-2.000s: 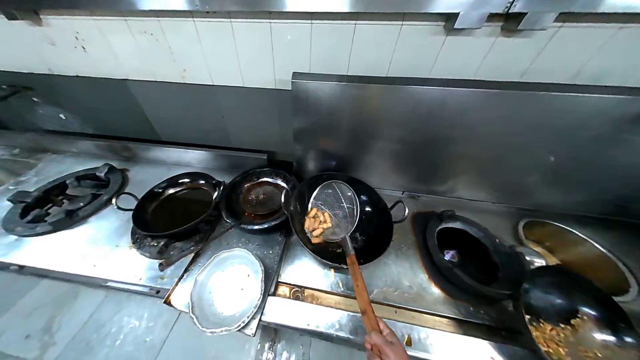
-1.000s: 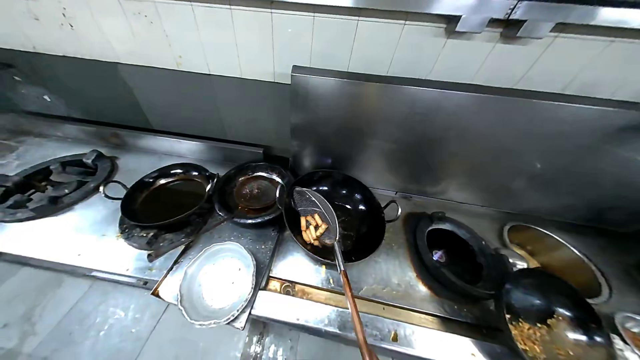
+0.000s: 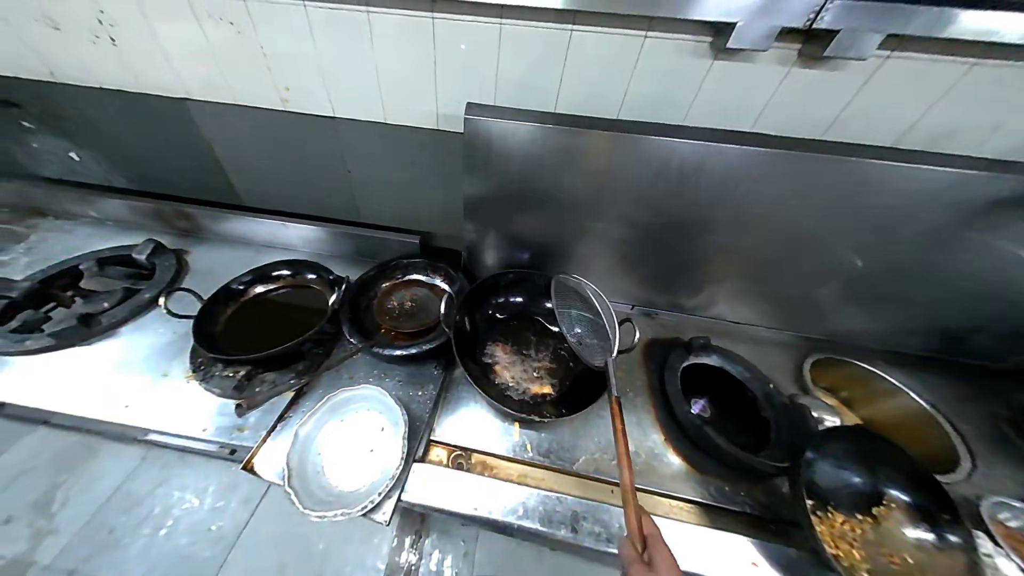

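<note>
At the bottom edge, my right hand [image 3: 650,550] grips the wooden handle of a wire-mesh skimmer [image 3: 586,322]. The skimmer's round mesh head looks empty and is tilted over the right rim of a black wok [image 3: 478,376], near its loop handle. Inside the wok, food pieces [image 3: 524,370] lie in bubbling oil, their shapes blurred by froth. My left hand is out of view.
Left of the wok stand a dark pan [image 3: 408,350], another pan with dark oil [image 3: 276,320] and a burner [image 3: 152,280]. A pale metal plate [image 3: 348,508] lies in front. Rightward are a burner ring [image 3: 756,376], a large pot [image 3: 888,416] and a tilted wok with food [image 3: 888,512].
The pieces that lay in the skimmer are now in the wok's oil, which froths. The skimmer has moved to the right, to the wok's rim.
</note>
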